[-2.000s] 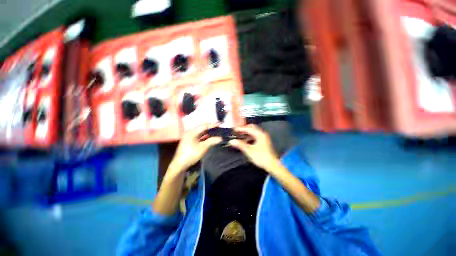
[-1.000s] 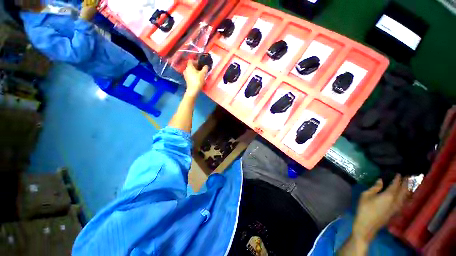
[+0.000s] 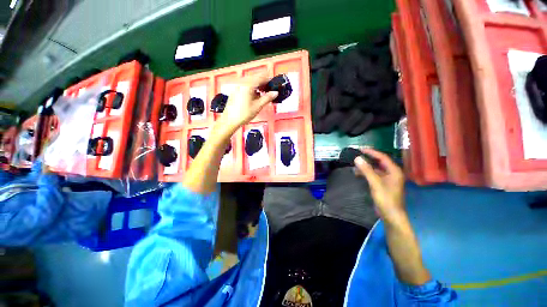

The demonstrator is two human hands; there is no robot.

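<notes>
The orange-red foam tray (image 3: 309, 114) lies in front of me with black watches on white slips in its pockets. My left hand (image 3: 255, 103) reaches over it, fingers closed on a watch (image 3: 280, 89) at the top right pocket; the hand and forearm hide part of the tray. Another watch (image 3: 288, 150) lies in the pocket below. My right hand (image 3: 382, 178) is right of the tray near the bench's front edge, with a black foam insert (image 3: 349, 156) at its fingertips. A foam insert pile (image 3: 357, 93) lies right of the tray.
More orange trays stand at the right (image 3: 505, 90) and left (image 3: 133, 114), the left ones partly under clear plastic film (image 3: 75, 132). Black boxes with white labels (image 3: 271, 27) sit behind. A person's blue sleeve (image 3: 36, 207) shows at the left, near a blue stool (image 3: 129, 222).
The view has turned. My left hand has moved from the tray's left end to the upper right pocket. My right hand has moved from beside the right trays to the bench edge, with a foam insert.
</notes>
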